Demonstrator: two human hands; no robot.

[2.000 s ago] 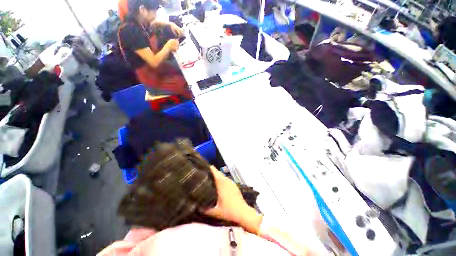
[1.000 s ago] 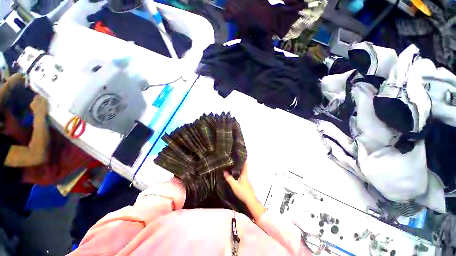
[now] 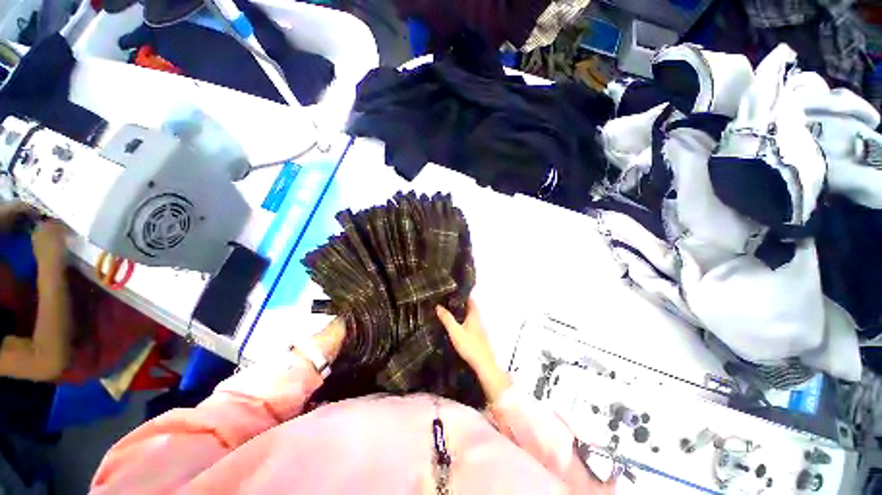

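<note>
A fanned bundle of dark brown-black plaid cut pieces [image 3: 401, 261] with thin pale lines lies at the front of the white table [image 3: 522, 256], close to my body. My left hand [image 3: 331, 340] is at the bundle's lower left, its fingers partly hidden by the cloth. My right hand [image 3: 468, 338] holds the bundle's right side, with the thumb on top of the strips. Some strips point back in a fan; a few lie crosswise on top.
A sewing machine head [image 3: 633, 425] lies at the right front. A neighbouring machine's motor end [image 3: 164, 222] stands left, beside a dark pad [image 3: 229, 290]. Black cloth [image 3: 484, 126] and white-and-black pieces [image 3: 745, 193] are heaped behind. A person's arm [image 3: 48, 300] is at far left.
The bundle was carried over the floor and bins and is now fanned over the table. My left hand has come into view at its left side. The view has turned towards the table.
</note>
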